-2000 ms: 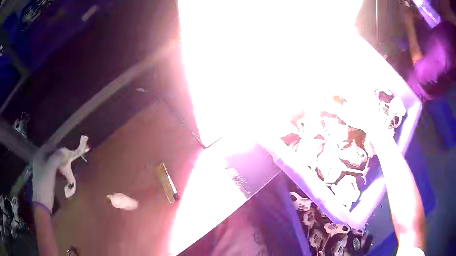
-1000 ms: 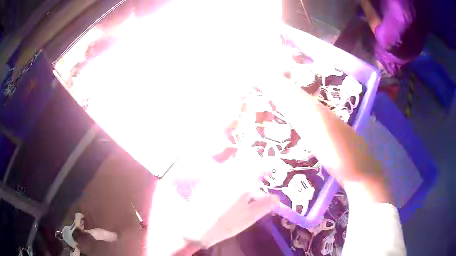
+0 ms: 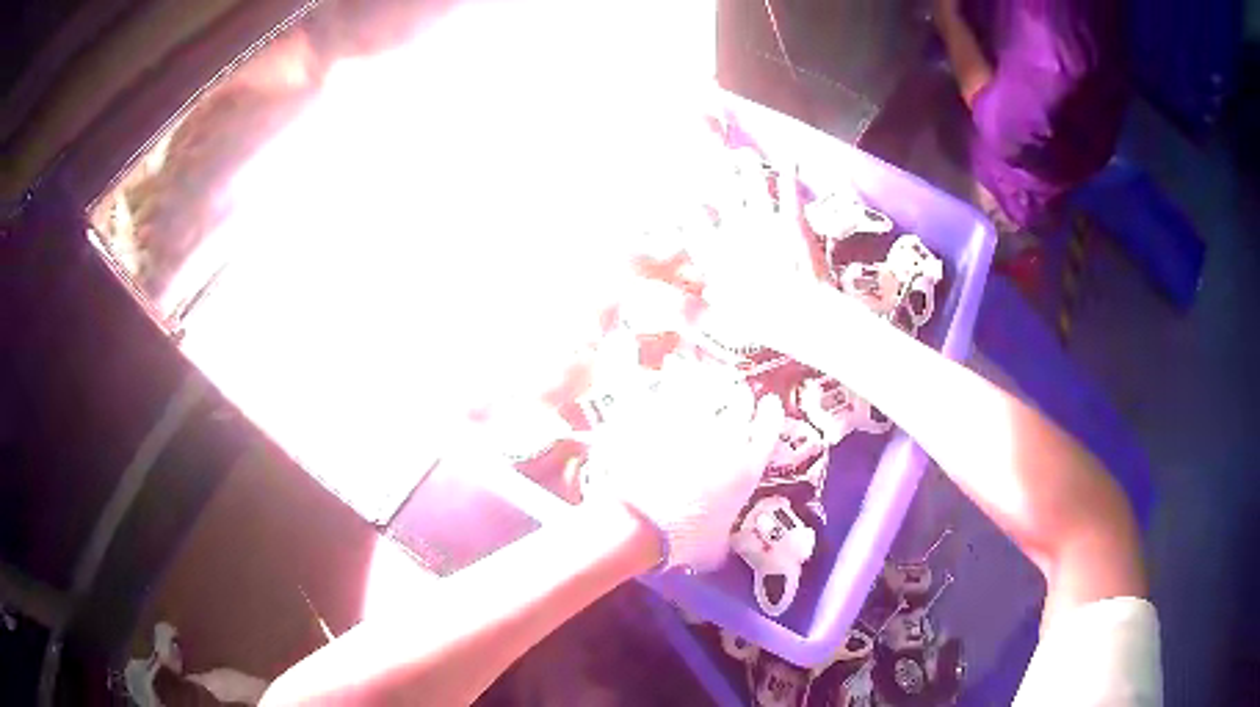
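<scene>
A blue crate [image 3: 923, 414] holds several white and dark toy bodies [image 3: 777, 536], partly washed out by glare. My left hand [image 3: 698, 477], in a pale knitted glove, reaches into the crate from the lower left, over the toys. Its fingers are lost in the glare. My right hand [image 3: 774, 283] reaches in from the right; its outline is washed out too. Whether either hand grips a toy cannot be told. A white toy body [image 3: 159, 670] lies at the lower left on the tan cardboard [image 3: 263, 553].
A very bright box-like surface [image 3: 456, 249] fills the upper middle. More toy bodies [image 3: 898, 663] lie below the crate's near edge. A person in purple [image 3: 1043, 118] is at the upper right, near blue crates [image 3: 1154, 235].
My view has swung right. My left hand has moved from the cardboard at left to inside the crate. My right hand remains over the crate. The toy body is lower in view.
</scene>
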